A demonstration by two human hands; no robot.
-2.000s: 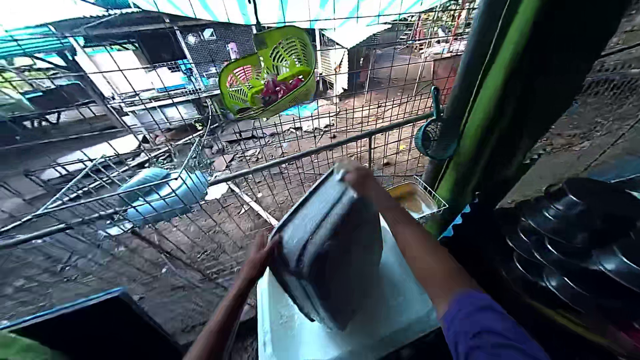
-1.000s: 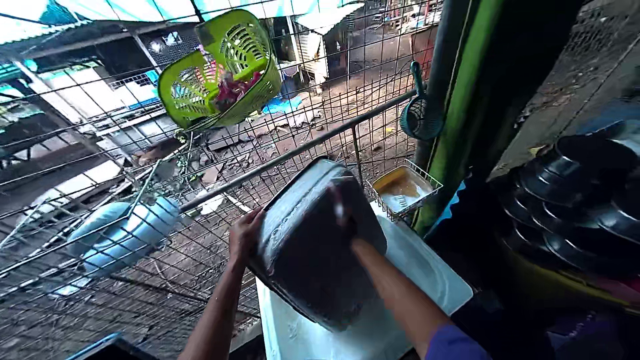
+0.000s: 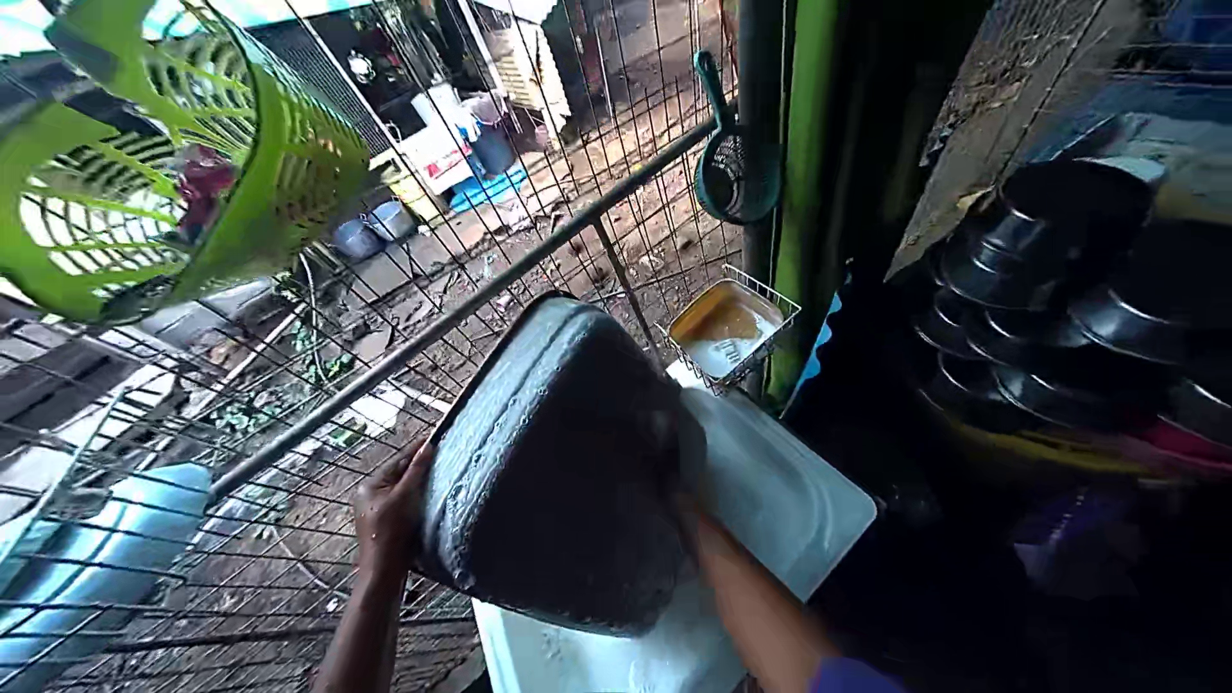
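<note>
A dark, wet rectangular basin (image 3: 577, 481), tilted with its base toward me, stands over a white plastic lid or tray (image 3: 780, 481). Whitish suds coat the basin's left side. My left hand (image 3: 390, 515) grips the basin's left edge, thumb on the near side. My right hand (image 3: 679, 462) is blurred and dark against the basin's right part; its fingers and anything in them cannot be made out. Beyond the tray, a wire rack holds a small container (image 3: 727, 327) with orange and whitish contents.
A wire mesh fence (image 3: 318, 423) with a metal rail runs ahead. On it hang green plastic baskets (image 3: 298, 164) and a green strainer (image 3: 736, 178). A light blue container (image 3: 115, 558) is at lower left. Dark metal pans (image 3: 1049, 308) are stacked at right, past a green post (image 3: 804, 192).
My right hand has moved from the basin's top edge down onto its face and right part. My left hand keeps its hold on the left edge. The view has shifted closer.
</note>
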